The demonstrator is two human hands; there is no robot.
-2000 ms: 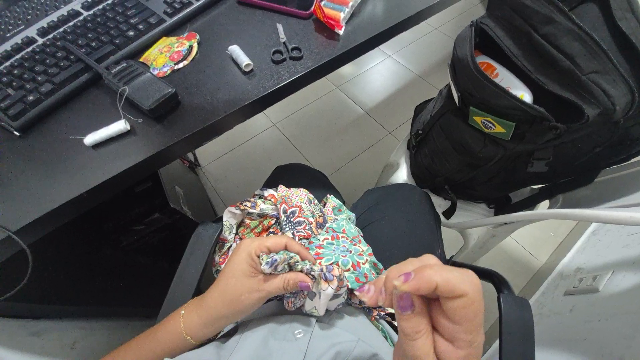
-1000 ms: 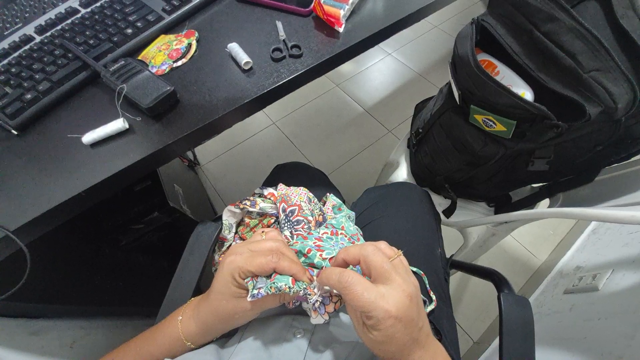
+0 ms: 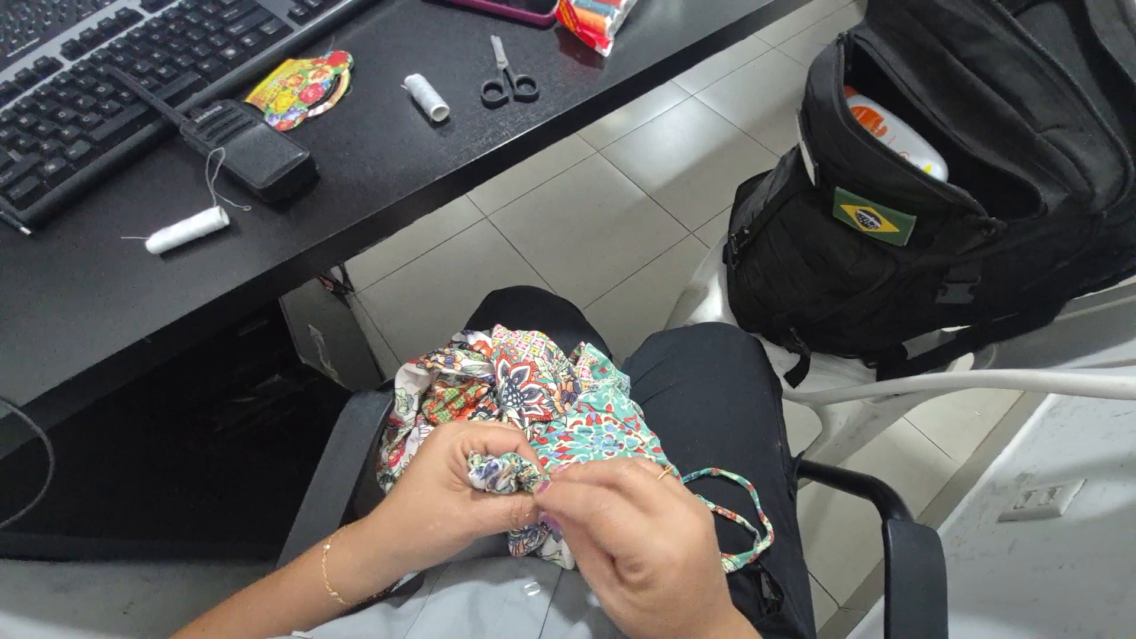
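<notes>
A multicoloured floral fabric (image 3: 532, 382) lies bunched on my lap, with a thin fabric strap (image 3: 765, 524) looping out to its right. My left hand (image 3: 453, 488) holds a gathered bit of this fabric between thumb and fingers. The fingertips of my right hand (image 3: 635, 528) meet the left ones and pinch at the edge of the same gather; whether they hold a needle or thread cannot be seen. On the black desk are a white thread spool (image 3: 426, 98), another white spool (image 3: 187, 231) with a loose thread end, and small black-handled scissors (image 3: 508, 75).
A keyboard (image 3: 115, 80), a black two-way radio (image 3: 248, 146), a floral-printed packet (image 3: 302, 89), a phone in a pink case (image 3: 524, 7) and a colourful plastic packet (image 3: 595, 22) are on the desk. A black backpack (image 3: 852, 275) rests on a white chair at right. Black armrests flank my lap.
Two seconds ago my right hand was apart from my left, out to the right; now both meet at the fabric. The held fabric is bunched more tightly in my left hand than one second ago.
</notes>
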